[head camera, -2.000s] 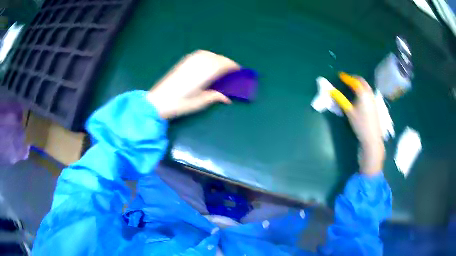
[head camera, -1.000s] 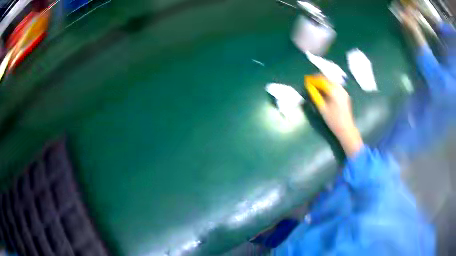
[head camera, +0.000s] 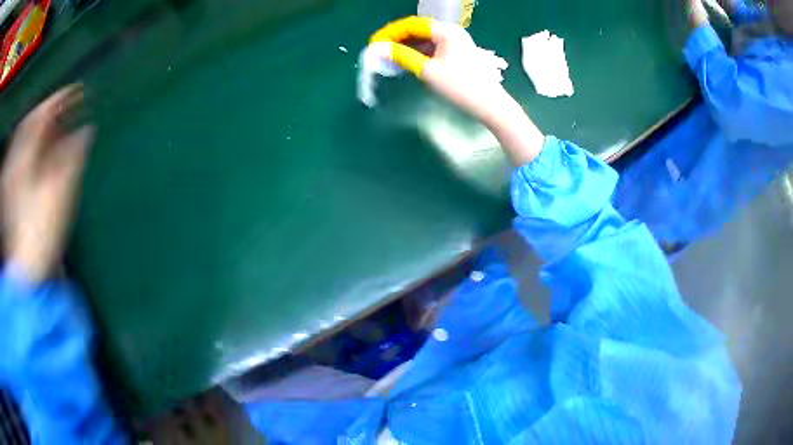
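Note:
My right hand (head camera: 465, 74) is at the upper middle, over the green mat (head camera: 252, 200). Two of its fingers wear yellow-orange finger cots (head camera: 407, 59). They close on a crumpled white wiping cloth (head camera: 372, 76), which hangs at the fingertips. My left hand (head camera: 42, 178) is at the far left edge, raised and motion-blurred. Its thumb and fingers look bent, and blur hides whether anything is between them. No watch unit can be made out.
A solvent bottle (head camera: 443, 9) is cut off by the top edge. A flat white wipe (head camera: 548, 63) lies right of my right hand, another partly behind it. A neighbour in a blue smock (head camera: 748, 87) is at upper right. A red tray (head camera: 22, 39) is at top left.
The view has swung. My left hand, out of view one second ago, shows at the left without the purple object seen earlier. My right hand now holds a wipe. The parts tray has left view.

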